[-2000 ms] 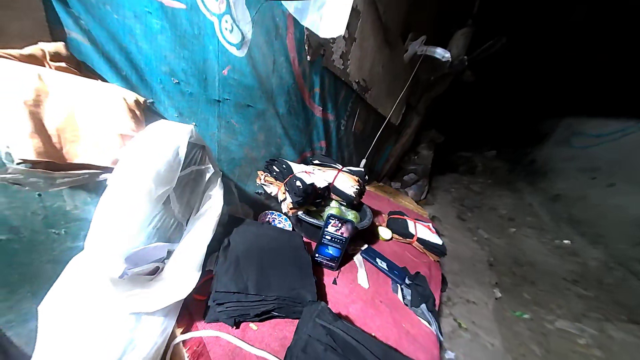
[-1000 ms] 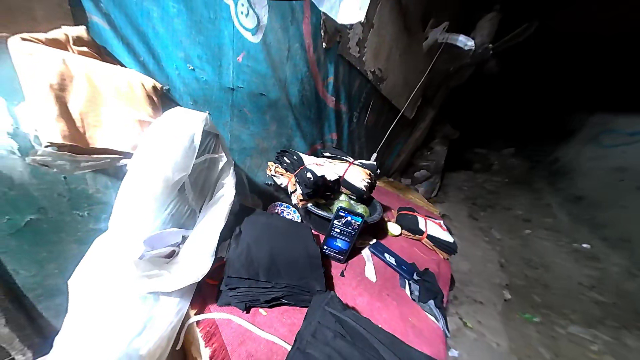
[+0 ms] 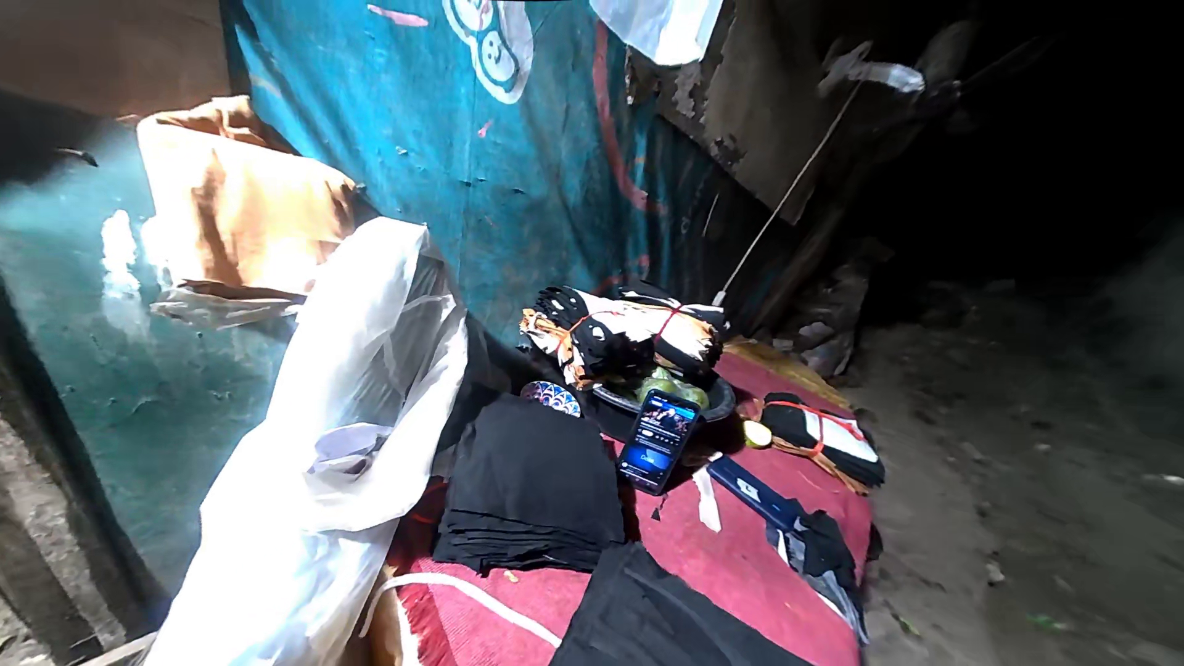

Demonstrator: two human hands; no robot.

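Note:
Neither of my hands shows in the head view. A stack of black fabric pieces [image 3: 532, 481] lies on the red cloth [image 3: 731, 564], and more black fabric [image 3: 666, 615] reaches the bottom edge. Behind the stack, a lit smartphone [image 3: 659, 439] leans against a dark bowl [image 3: 723, 402] that holds green round items [image 3: 671, 384]. Bundles of black and white fabric tied with red bands [image 3: 620, 333] rest over the bowl. Another tied fabric bundle [image 3: 823, 439] lies to the right, near a dark blue flat object [image 3: 754, 490] and some grey and black scraps [image 3: 823, 550].
A large white plastic bag [image 3: 277, 518] stands left of the stack. Orange-brown cloth [image 3: 250, 203] sits behind it, against a blue-green sheet [image 3: 444, 185]. A white cord [image 3: 481, 597] crosses the red cloth's front. Dirt ground [image 3: 999, 481] lies at the right.
The view has shifted, so the things appear farther right and lower than two seconds ago. Nothing on the red cloth has plainly moved.

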